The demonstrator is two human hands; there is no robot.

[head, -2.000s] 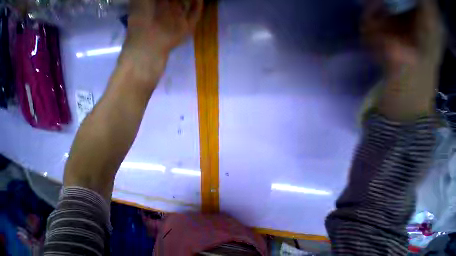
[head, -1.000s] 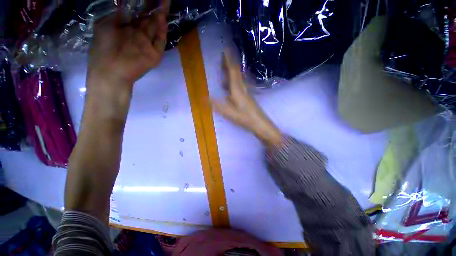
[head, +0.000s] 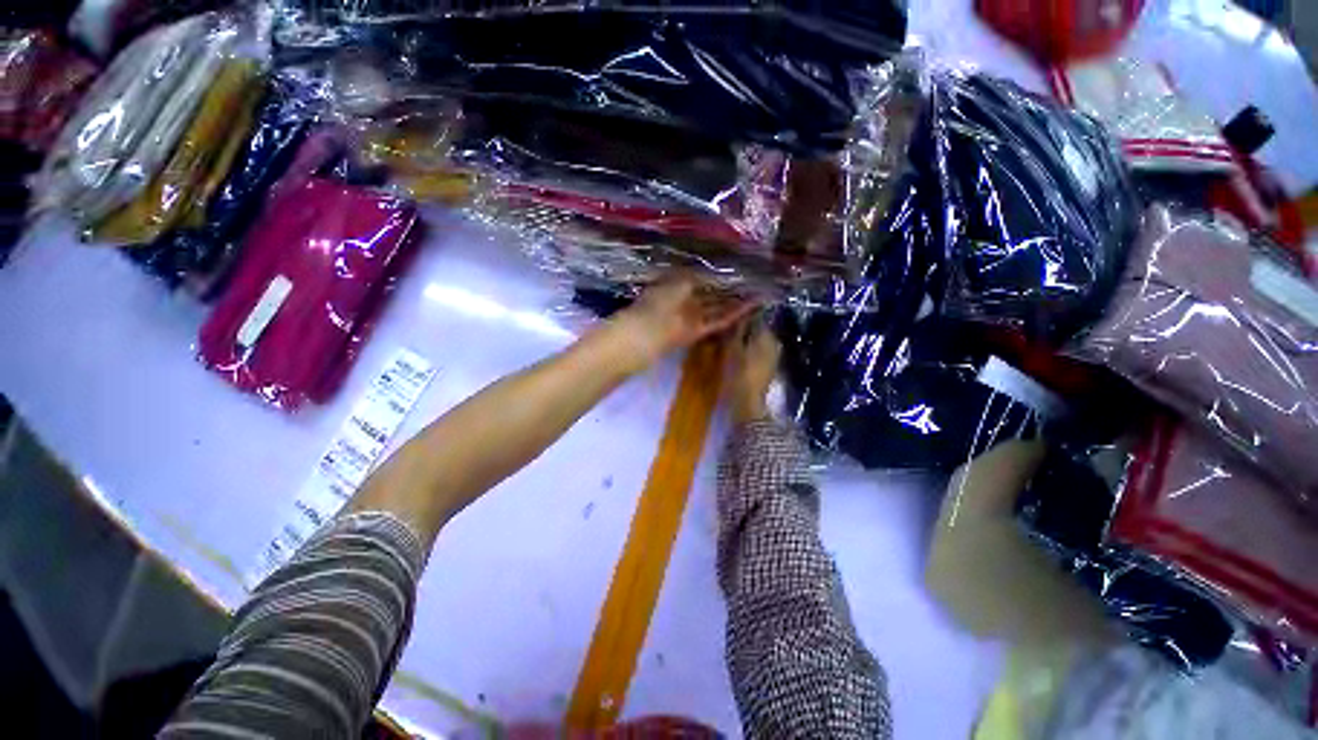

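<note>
My left hand [head: 677,315] and my right hand [head: 755,362] are close together at the front edge of a pile of clear-bagged garments [head: 607,181], above the far end of the orange-yellow tape [head: 636,578]. The fingers are bent against the film, and their grip is partly hidden. A black bagged garment [head: 889,405] lies just right of my right hand. The barcode label strip [head: 351,455] lies flat on the white table [head: 499,542], left of my left forearm.
A magenta bagged garment [head: 311,297] lies at the left, beside mustard and grey bagged garments [head: 159,138]. Pink bagged garments with red edging [head: 1229,347] lie at the right. A blurred olive-grey piece [head: 997,557] and clear plastic [head: 1156,701] are at the lower right.
Both hands, apart before, are now together at the pile edge. The view has shifted, showing more of the pile and the label strip.
</note>
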